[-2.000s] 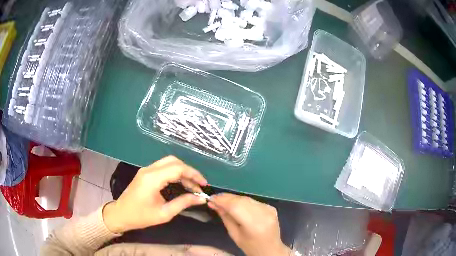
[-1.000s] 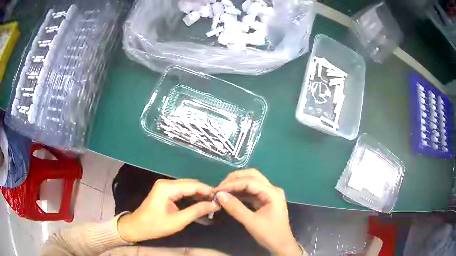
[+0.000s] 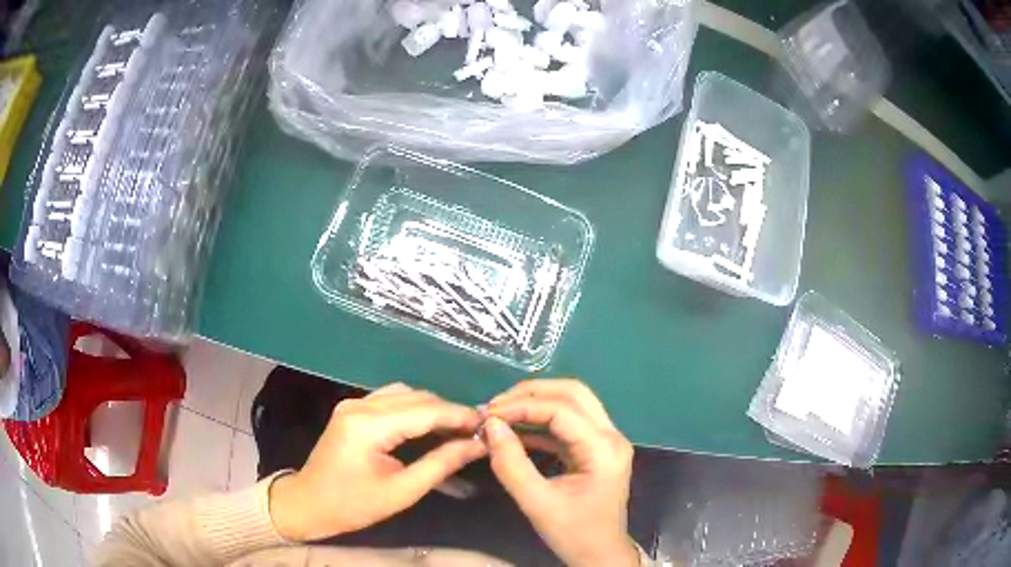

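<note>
My left hand [image 3: 371, 460] and my right hand [image 3: 571, 465] meet fingertip to fingertip just off the bench's front edge. Between them they pinch a tiny pale part [image 3: 481, 421], mostly hidden by the fingers; its shape cannot be told. Beyond my hands, a clear parts tray [image 3: 443, 164] holds a loose pile of slim rods [image 3: 443, 294]. To its right, a translucent parts box [image 3: 785, 166] holds white sleeves [image 3: 754, 210].
An open plastic bag [image 3: 333, 100] of white caps lies at the back. Blister trays [image 3: 166, 177] are stacked left. A small clear box [image 3: 826, 382], a blue tray [image 3: 959, 255] and a clear container [image 3: 837, 66] are at right. A red stool [image 3: 122, 426] stands lower left.
Since two seconds ago, my right hand has moved up and its fingers have curled around the part. The white piece seen between the fingertips earlier is now mostly hidden.
</note>
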